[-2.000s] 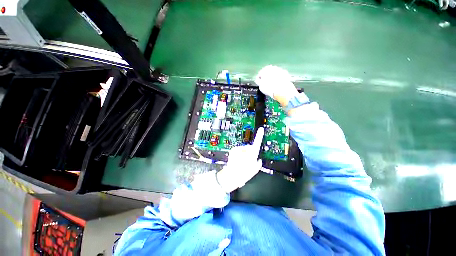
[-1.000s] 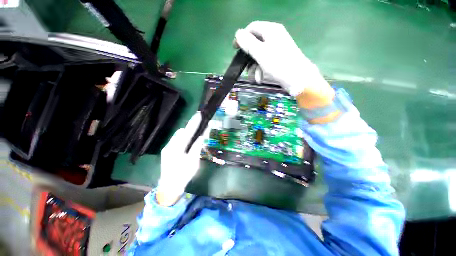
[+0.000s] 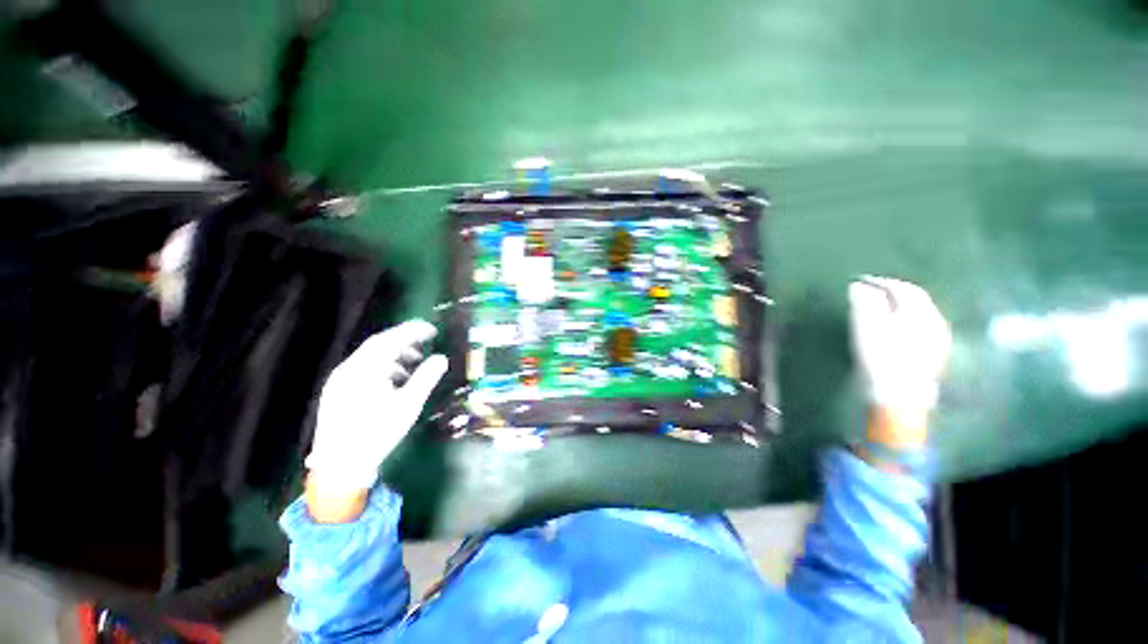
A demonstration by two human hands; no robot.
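The black solder pallet (image 3: 592, 413) lies flat on the green bench in front of me, with a green circuit board (image 3: 585, 315) in it, component side up. No bar lies across the board. My left hand (image 3: 374, 400), in a white glove, is just left of the pallet's lower left side, fingers apart and holding nothing. My right hand (image 3: 900, 342), in a white glove, is over the bench to the right, away from the pallet. Its fingers look curled, but blur hides whether they are closed. The picture is blurred.
Large black bins (image 3: 95, 415) stand at the left, with the bar tray (image 3: 302, 315) beside them, its contents blurred. A black arm-like bar (image 3: 151, 94) slants across the upper left. A red-edged thing (image 3: 145, 625) shows at the lower left. A dark area (image 3: 1057, 528) lies at the lower right.
The hold-down bar was lifted off the board and is no longer in my hands. My left hand has moved left and down, my right hand right and down. The pallet now sits straighter in view.
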